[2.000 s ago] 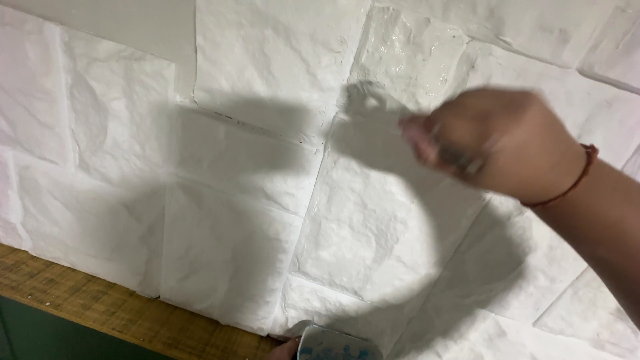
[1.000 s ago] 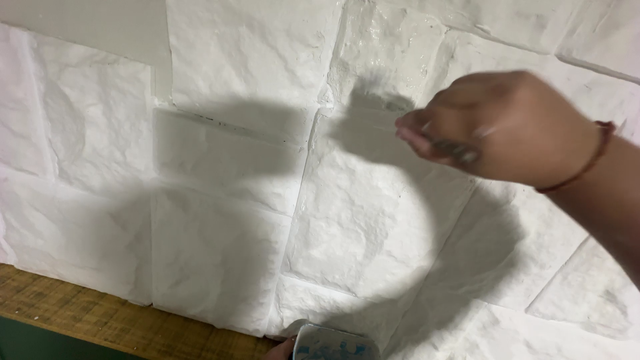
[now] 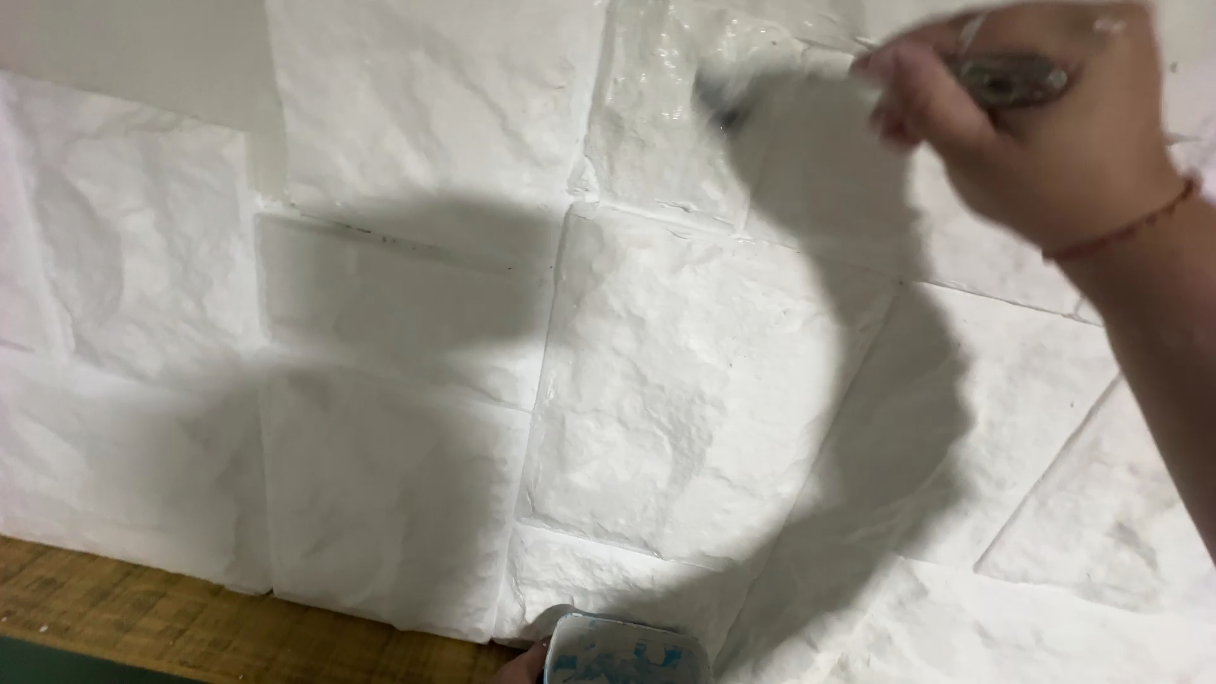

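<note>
Near the upper right, my right hand [image 3: 1035, 123] is closed around a brush whose metal-looking part [image 3: 1012, 81] shows between the fingers. Its dark, blurred bristles [image 3: 727, 100] lie at a white stone-textured wall panel [image 3: 665, 123] that looks wet and glossy. At the bottom edge my left hand [image 3: 522, 663], mostly out of frame, holds a small container [image 3: 627, 651] with white and blue smears inside. Whether the bristles touch the panel is hard to tell through the blur.
More white stone-textured panels [image 3: 684, 380] cover the wall, with narrow joints between them. A smooth pale wall section [image 3: 133, 57] shows at the upper left. A brown wooden ledge [image 3: 190, 613] runs along the lower left. Shadows of the arm fall over the panels.
My right hand with the brush has moved up and to the right against the panels. The left hand remains at the container.
</note>
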